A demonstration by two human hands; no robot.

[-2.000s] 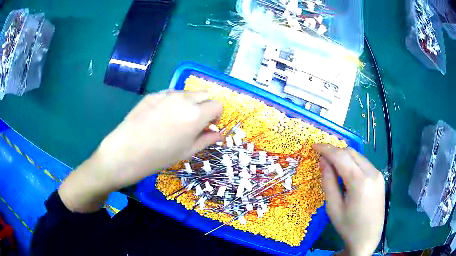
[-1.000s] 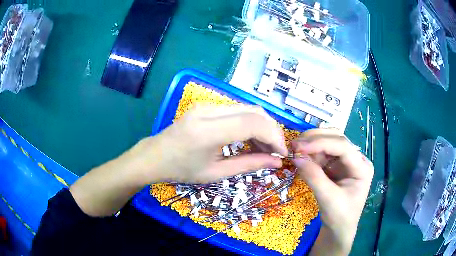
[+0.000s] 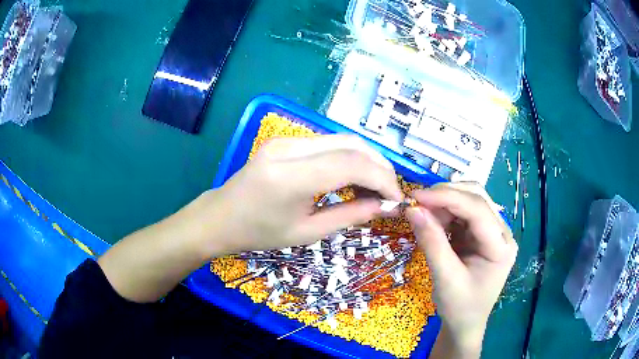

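Note:
My left hand (image 3: pixel 308 193) is over the blue tray (image 3: pixel 242 151), its thumb and fingertips pinching a wire lead with a white end (image 3: pixel 389 205). More white-ended leads show under its palm. My right hand (image 3: pixel 466 245) is at the tray's right side, its thumb and index fingertips closed at the lead's tip beside a tiny orange piece (image 3: pixel 411 201). The fingertips of both hands nearly meet. Below them a heap of wire leads (image 3: pixel 336 270) with white ends lies on the orange-yellow small parts (image 3: pixel 392 326) that fill the tray.
A white fixture (image 3: pixel 420 116) stands beyond the tray, with a clear box of leads (image 3: pixel 515 42) behind it. A glossy black rectangle (image 3: pixel 186 77) lies upper left. Clear boxes (image 3: pixel 45 77) hold leads at both far edges. A black cable (image 3: pixel 541 182) and thin metal sticks (image 3: pixel 518 182) lie right.
My hands came from opposite sides of the tray and met above the heap at its upper right. Over the last second they have moved only slightly, with the white end now showing more clearly.

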